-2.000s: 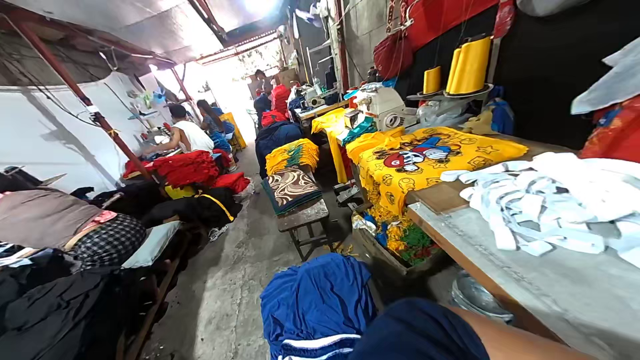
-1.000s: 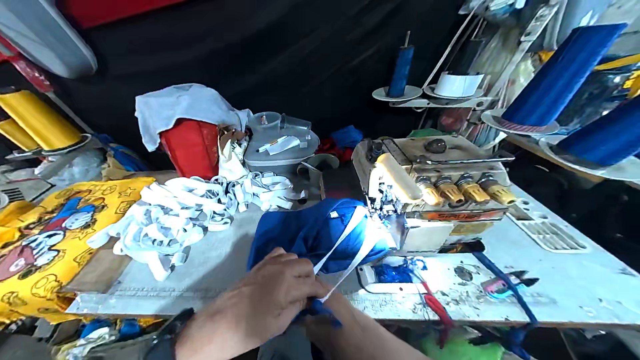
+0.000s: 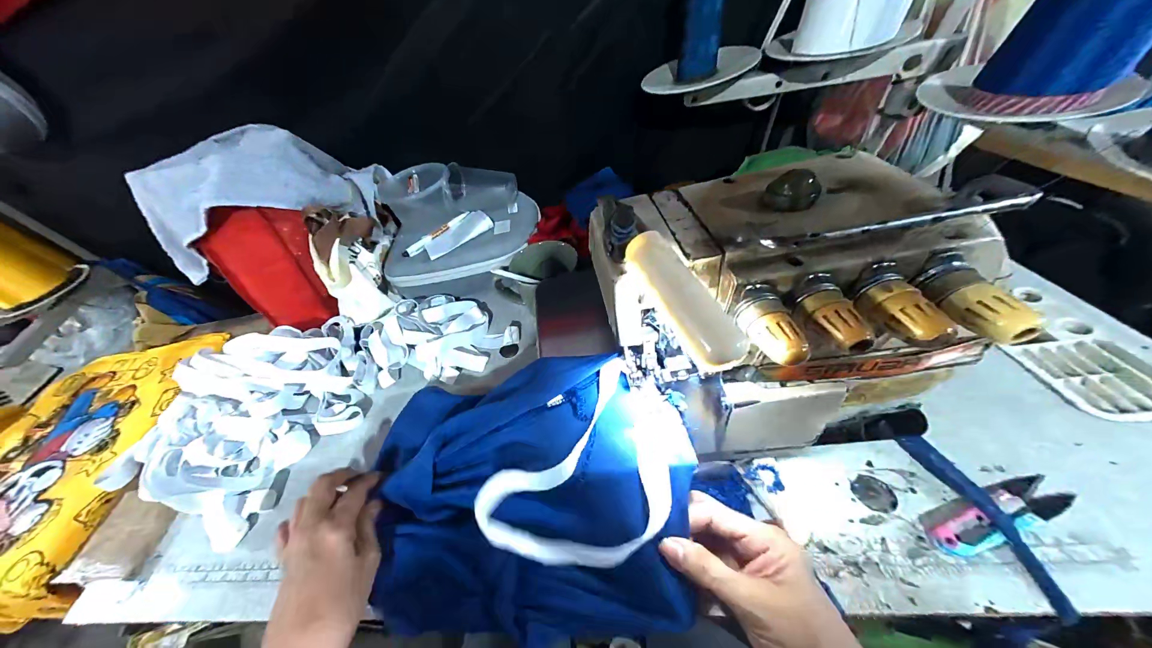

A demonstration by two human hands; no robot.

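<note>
Blue fabric (image 3: 450, 468) lies on the sewing table, its upper right part at the needle area of an overlock sewing machine (image 3: 810, 252). A loop of white elastic band (image 3: 576, 551) rests over the fabric and runs up to the lit presser foot. My left hand (image 3: 333, 540) touches the left edge of the cloth, its fingertips partly at the fold; whether it grips is unclear. My right hand (image 3: 747, 567) pinches the right edge of the cloth between thumb and fingers, below the machine's bright lamp spot.
A heap of white elastic loops (image 3: 261, 405) and yellow printed fabric (image 3: 81, 450) lie left. Behind them are a red container (image 3: 270, 261) under a grey cloth and a lidded tub (image 3: 477, 243). Thread snips (image 3: 990, 517) lie right; blue thread cones (image 3: 1062, 54) stand above.
The view has swung from the workshop aisle to the machine and come closer. My hands, close together one second ago, are now apart on either side of the blue fabric.
</note>
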